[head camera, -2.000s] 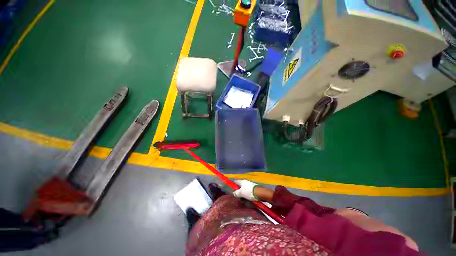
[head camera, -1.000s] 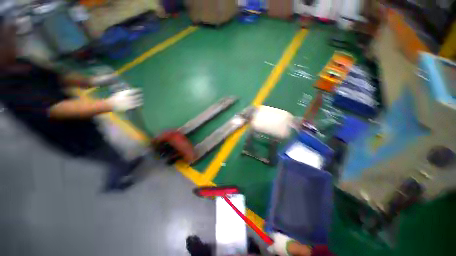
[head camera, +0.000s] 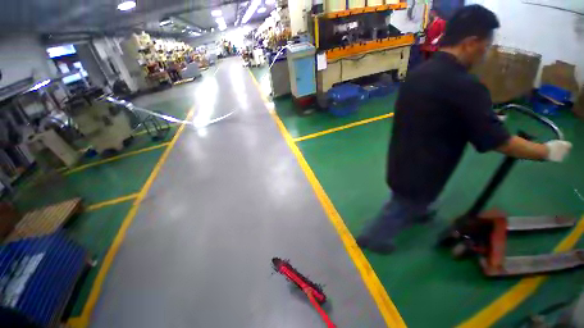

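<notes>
The broom point(head camera: 300, 282) shows at the bottom of the view, right of the middle. Its red head with dark bristles is over the grey walkway, near the yellow line. Its red handle runs down out of the bottom edge. Neither of my hands is in the picture, so the grip on the handle is hidden. The white sheet is not in view.
A person in dark clothes point(head camera: 435, 122) with white gloves holds a red pallet jack point(head camera: 496, 243) on the green floor at right. The grey walkway point(head camera: 211, 192) runs ahead between yellow lines. Blue stacked sheets point(head camera: 48, 275) and a wooden pallet point(head camera: 48, 218) stand at left; machines and blue crates point(head camera: 346, 98) are farther off.
The view has swung left and up along the walkway. The person and pallet jack now show at right. My gloved hand, the white sheet, stool and blue tubs have left the picture.
</notes>
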